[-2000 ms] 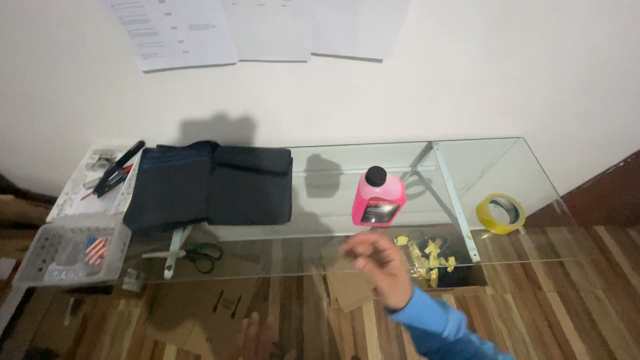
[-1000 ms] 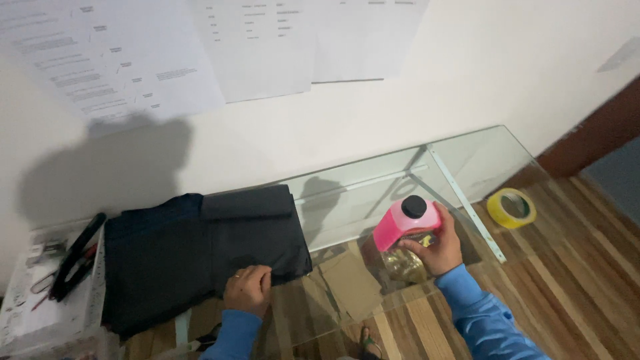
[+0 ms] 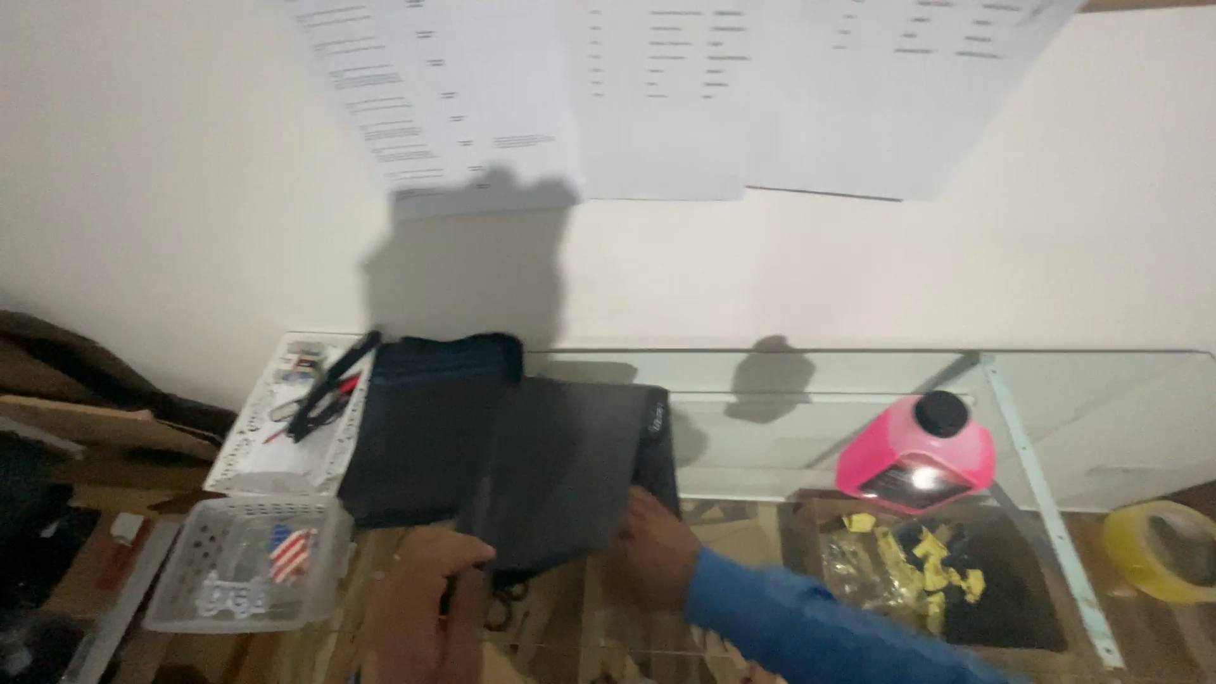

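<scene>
A folded black fabric item, its upper layer slightly blurred, lies over the left part of the glass tabletop. My left hand pinches its near edge between thumb and fingers. At the right side of the same layer, my right hand grips the near corner, its fingertips partly hidden by the fabric. Small pale lettering shows near the item's right edge. The pink bottle with a black cap stands on the glass to the right, apart from both hands. Scissor handles show partly beneath the fabric.
A white basket with tools and a clear plastic basket stand at the left. Yellow tape lies far right. Below the glass is a box with yellow scraps. Printed sheets hang on the wall.
My right hand has let go of the pink bottle and moved left to the black fabric. My left hand now holds the fabric's near edge. The view has shifted.
</scene>
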